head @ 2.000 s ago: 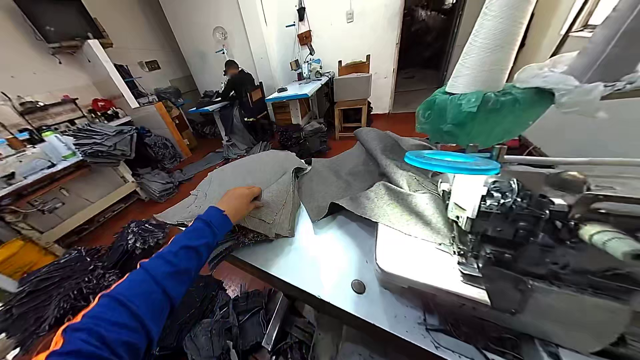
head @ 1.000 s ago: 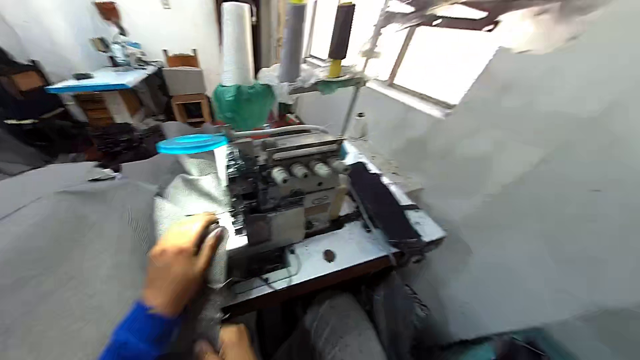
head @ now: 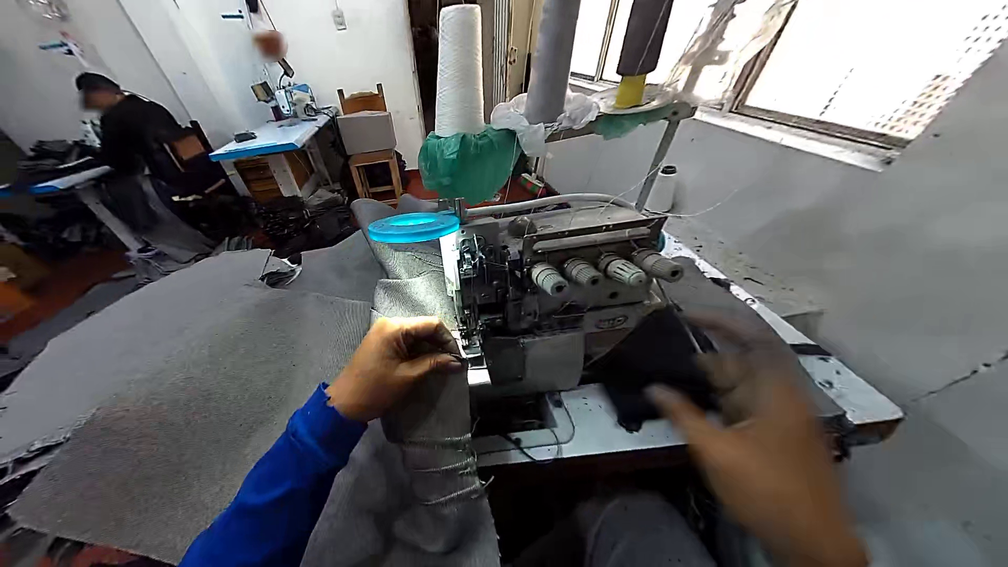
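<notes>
My left hand point(head: 394, 366) pinches the edge of a grey knit fabric piece point(head: 429, 417) just in front of the presser foot of an overlock sewing machine point(head: 567, 276). Below that hand the fabric hangs over the table's front edge, with loose thread chains across it. More grey fabric point(head: 205, 378) spreads out at the left. My right hand point(head: 748, 425), blurred by motion, is over the right part of the machine table beside a black cloth point(head: 657, 362); whether it touches the cloth I cannot tell. A blue ring lamp point(head: 413, 227) lights the needle area.
Thread cones point(head: 460, 71) stand behind the machine, the white one in a green plastic bag point(head: 465, 165). A wall with a window point(head: 866, 71) is at the right. Another person point(head: 142, 134) sits at the far left, near a blue-edged table point(head: 276, 138) and a wooden chair point(head: 374, 169).
The view has swung right from the fabric pile, then partly back. One second ago both hands were close together at the fabric by the machine; my right hand is now apart, at the right.
</notes>
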